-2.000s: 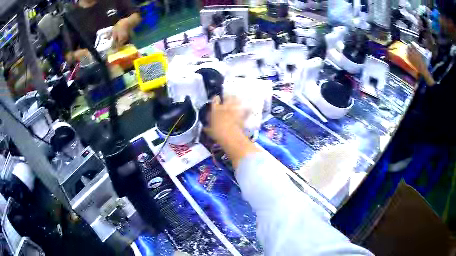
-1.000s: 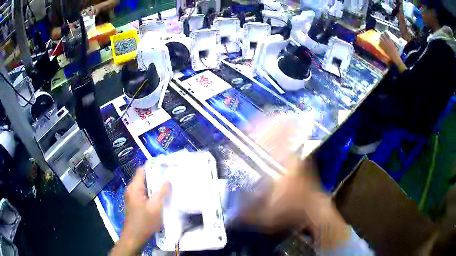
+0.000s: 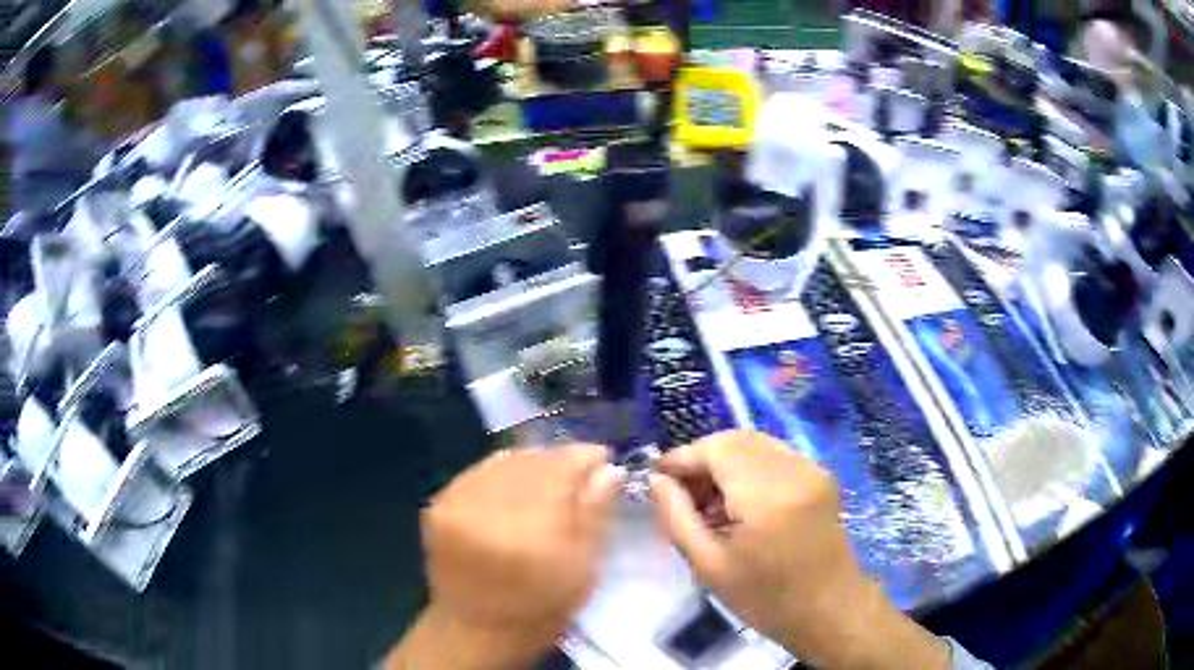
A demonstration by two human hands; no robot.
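My left hand (image 3: 517, 550) and my right hand (image 3: 766, 537) are close together in the lower middle, fingers curled and thumbs facing. Their fingertips pinch a small dark and metallic part (image 3: 639, 466) at the far end of a white mounting base (image 3: 638, 576). The base lies below and between my hands, with a dark opening near its lower right. My hands hide its sides, and blur hides the part's exact shape.
The electric screwdriver (image 3: 631, 268) stands upright beyond my hands. A grey screw feeder (image 3: 524, 340) and post (image 3: 371, 170) are left of it. White camera units crowd the left. A dome camera (image 3: 773, 229) and yellow tray (image 3: 716, 107) are ahead; blue printed sheets (image 3: 812, 406) lie right.
The view has turned left. My right hand has come in from the right to meet my left at the far end of the base. My left hand has moved from its side to that end.
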